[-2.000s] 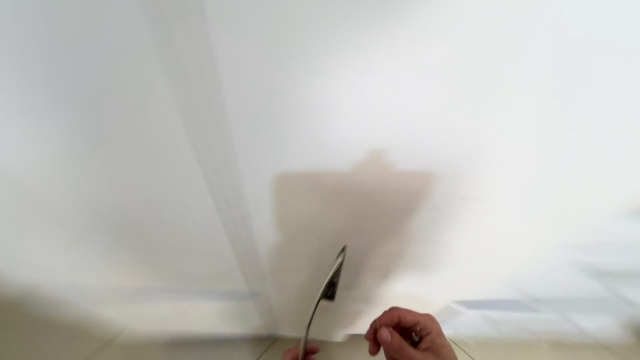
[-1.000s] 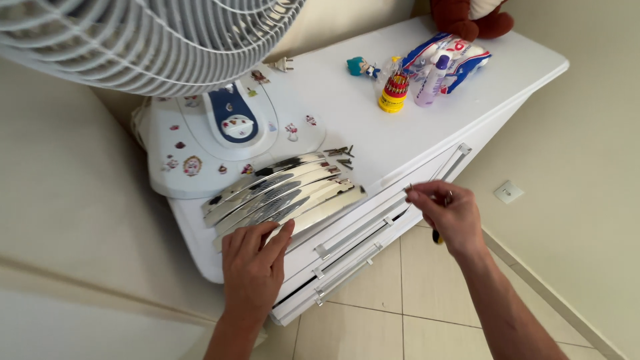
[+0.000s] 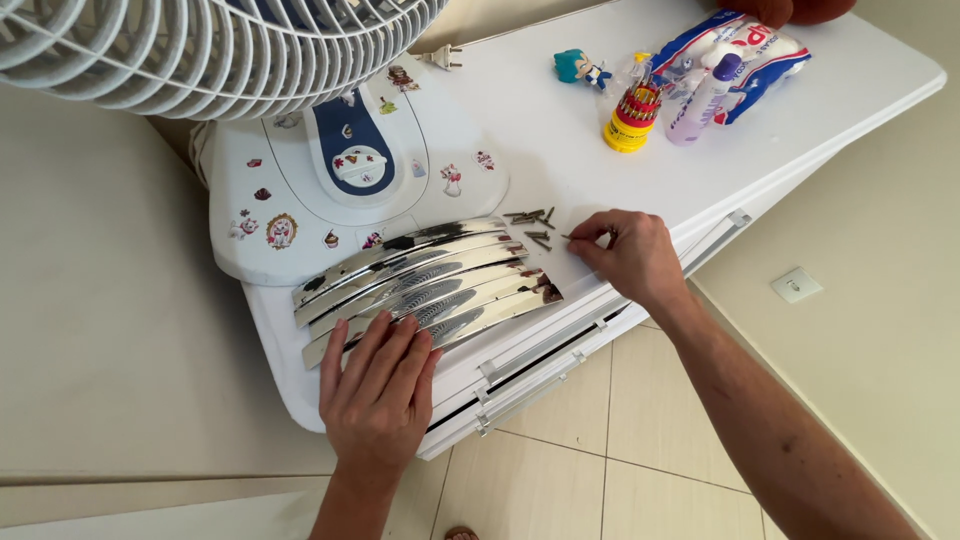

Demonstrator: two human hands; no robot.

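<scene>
Several curved, shiny chrome drawer handles lie side by side on the white dresser top, with dark worn spots at their ends. My left hand rests with spread fingers on the lower edge of the nearest handles. Just right of the handles is a small pile of screws. Beside that pile, my right hand pinches a screw between thumb and forefinger, close above the dresser top. Something small and metallic, hard to make out, shows between its curled fingers.
A fan's grille overhangs the upper left; its stickered base borders the handles. Farther back stand a screwdriver bit set, a purple-capped bottle, a small figurine and a plastic bag of cotton. Drawer fronts with handles face the floor.
The right hand has moved left from beyond the dresser's front edge to the screws. My left hand stays at the handles. The view swung widely from a blurred white surface two seconds ago.
</scene>
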